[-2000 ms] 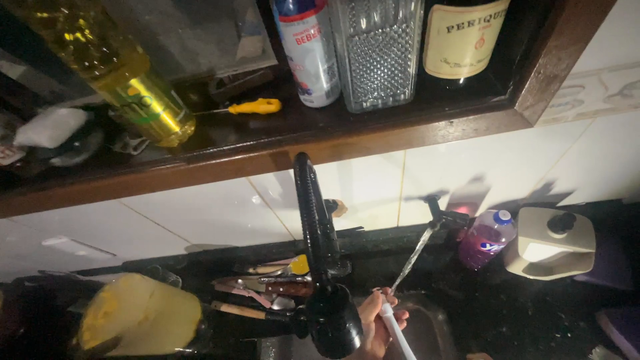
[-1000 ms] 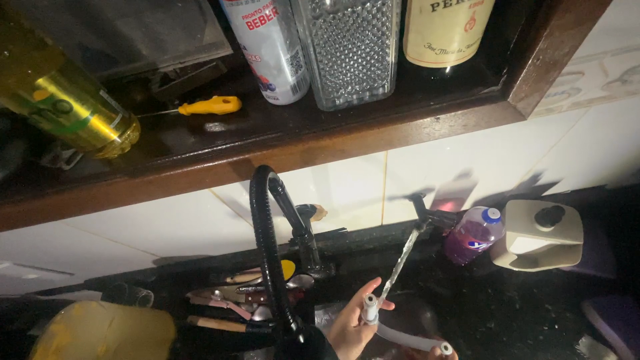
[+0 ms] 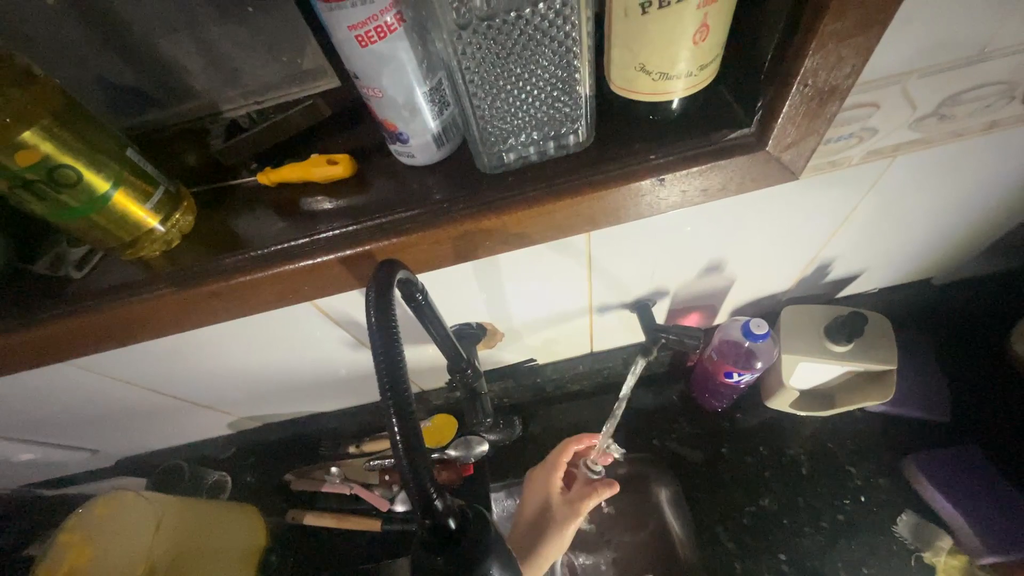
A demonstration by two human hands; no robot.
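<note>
My left hand [image 3: 560,500] reaches in from the bottom, over the steel sink basin [image 3: 652,512]. Its thumb and fingers pinch a small, pale, round-ended piece [image 3: 592,468], which looks like the end of a tube; the rest of it is hidden. A stream of water [image 3: 626,396] runs from the black wall tap [image 3: 660,334] onto this end and splashes by the fingertips. Just left of the hand stands a black gooseneck faucet [image 3: 388,360], its lower part covering some of the forearm. My right hand is not in view.
A purple detergent bottle [image 3: 732,368] and beige dispenser [image 3: 836,364] stand right of the tap. Cutlery [image 3: 344,480] and a yellowish container [image 3: 160,536] lie left. Above, a wooden shelf [image 3: 480,204] holds bottles and a yellow-handled screwdriver [image 3: 308,170]. A purple sponge [image 3: 960,496] is far right.
The long white tube that stretched down and right from my left hand in the earlier frames no longer shows; only a round end is visible in the fingers. The water was running throughout.
</note>
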